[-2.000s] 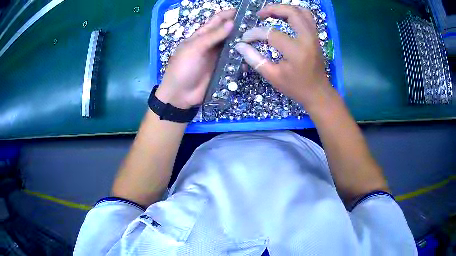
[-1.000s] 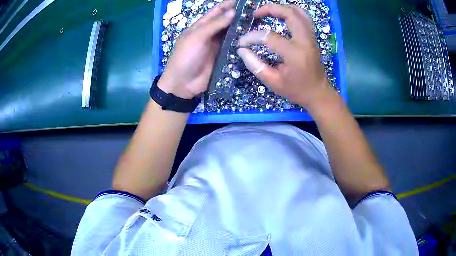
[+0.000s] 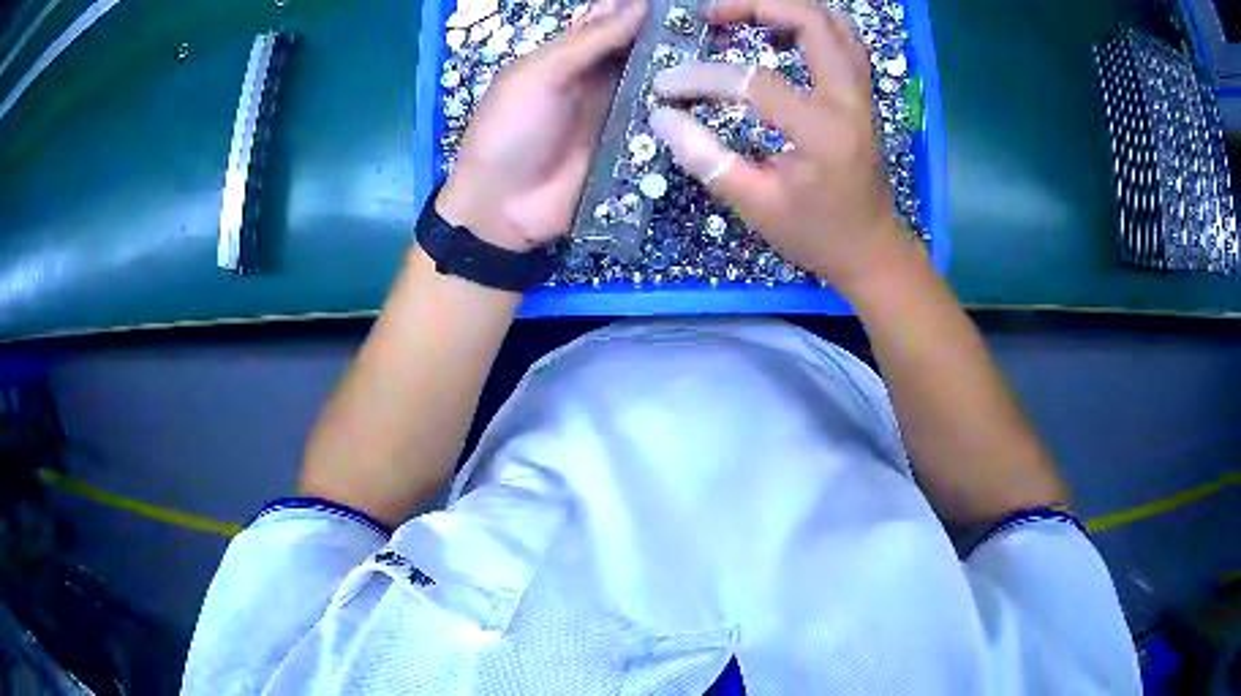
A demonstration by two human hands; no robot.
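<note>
My left hand [image 3: 544, 129] holds a narrow grey bar [image 3: 621, 170] slanted over the blue tray [image 3: 708, 301]. Round shiny silver parts show along the bar's face. Many loose silver metal parts [image 3: 708, 252] fill the tray under my hands. My right hand [image 3: 803, 150] is beside the bar's right side, with whitish covers on its thumb and index finger. Its fingers are curled near the bar; the tips are blurred, and whether they pinch a small part cannot be told. The bar's far end is cut off by the picture's top edge.
A stack of bars [image 3: 1168, 157] lies at the right on the green bench surface [image 3: 1014, 204]. A thin silver and dark bar [image 3: 255, 152] lies at the left. A small green patch [image 3: 913, 103] is at the tray's right inner edge. The bench's front edge runs just before my body.
The tray and bench appear slightly higher in the picture. The bar's face has tilted more into view than one second ago. My right fingers have shifted slightly beside it.
</note>
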